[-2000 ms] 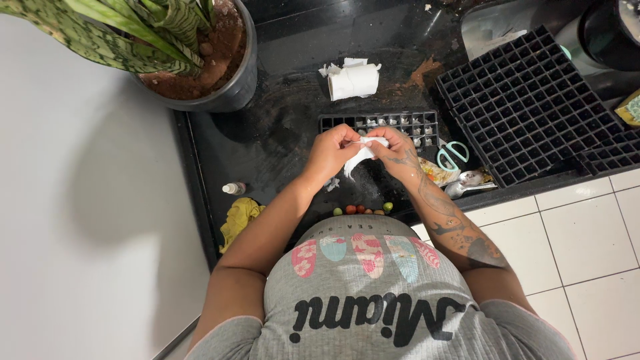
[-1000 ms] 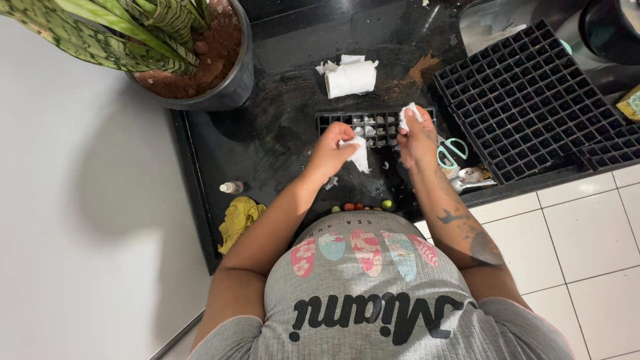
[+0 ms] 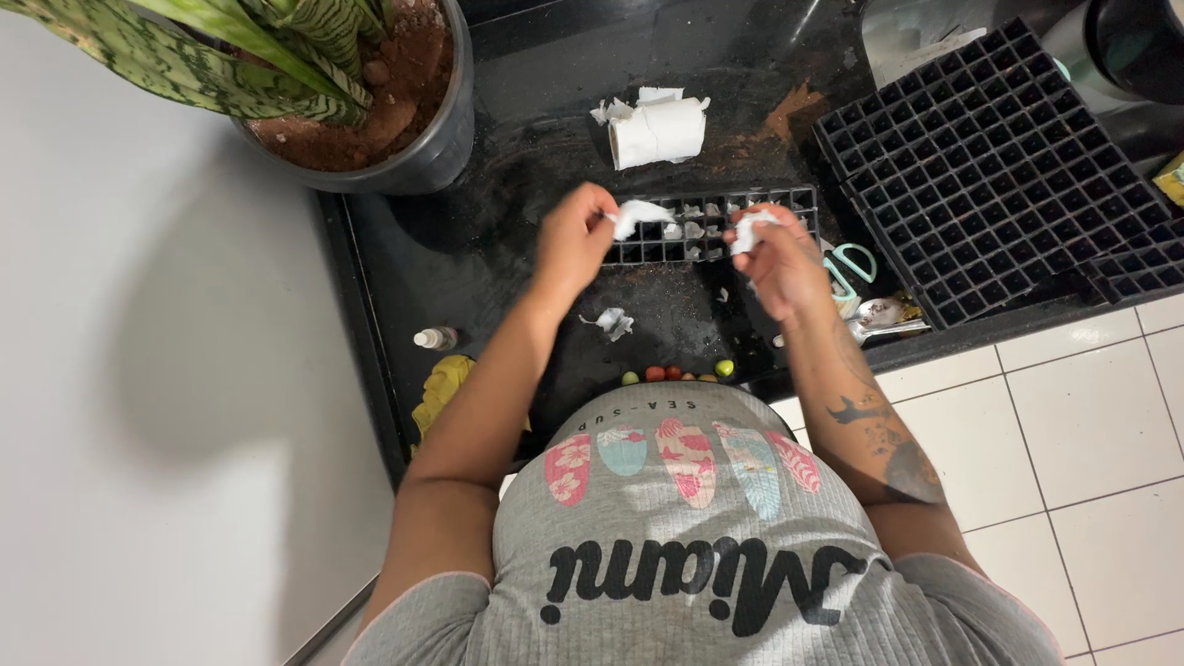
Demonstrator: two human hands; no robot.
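Observation:
My left hand (image 3: 578,236) pinches a torn strip of white tissue paper (image 3: 640,216) over the left end of a small black seedling tray (image 3: 666,251). Bits of white paper sit in several of the tray's cells. My right hand (image 3: 777,254) has a crumpled wad of white paper (image 3: 752,231) in its fingers, above the tray's right part. Beyond the tray lies a roll of white tissue paper (image 3: 659,134) with ragged edges. A loose scrap of paper (image 3: 613,322) rests on the black counter nearer my body.
Large black seedling trays (image 3: 980,176) lie at the right, near mint-handled scissors (image 3: 853,264) and a metal spoon (image 3: 883,314). A potted snake plant (image 3: 407,139) stands upper left. A small bottle (image 3: 435,339), a yellow cloth (image 3: 444,393) and small red and green fruits (image 3: 673,373) line the near side.
My hands were together on one piece of white paper two seconds ago; they are now apart, each with a piece. Since one second ago, the left hand's piece has moved left over the tray.

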